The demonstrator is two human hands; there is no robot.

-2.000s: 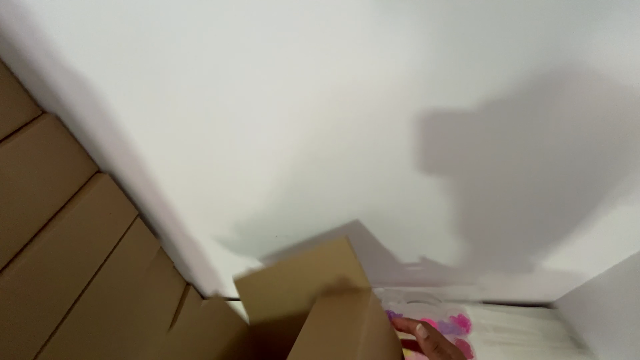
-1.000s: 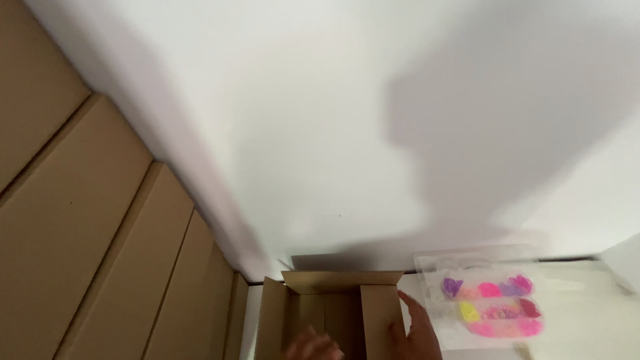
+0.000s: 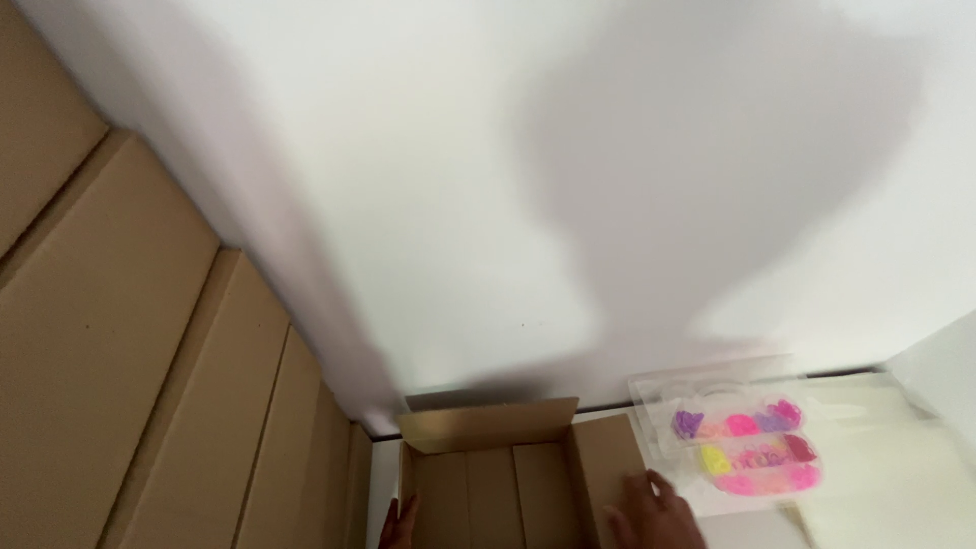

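Note:
An open cardboard box [image 3: 492,488] stands at the bottom centre with its inside bare and its back and right flaps folded outward. At its left wall is my left hand [image 3: 399,524], fingers along the edge. My right hand [image 3: 657,515], slightly blurred, rests at the right flap, its thumb toward the box. To the right lies a clear plastic case [image 3: 755,450] with pink, purple, yellow and red small pieces in its compartments. Whether either hand pinches the cardboard is hard to tell.
Stacked cardboard boxes [image 3: 175,343] rise along the left side. A white wall [image 3: 427,191] bearing my shadow stands behind. Pale translucent sheets or bags [image 3: 877,457] lie on the white surface at the right.
The box, tilted two seconds ago, now stands upright and open. My left hand has moved from inside the box to its left wall. The view has shifted.

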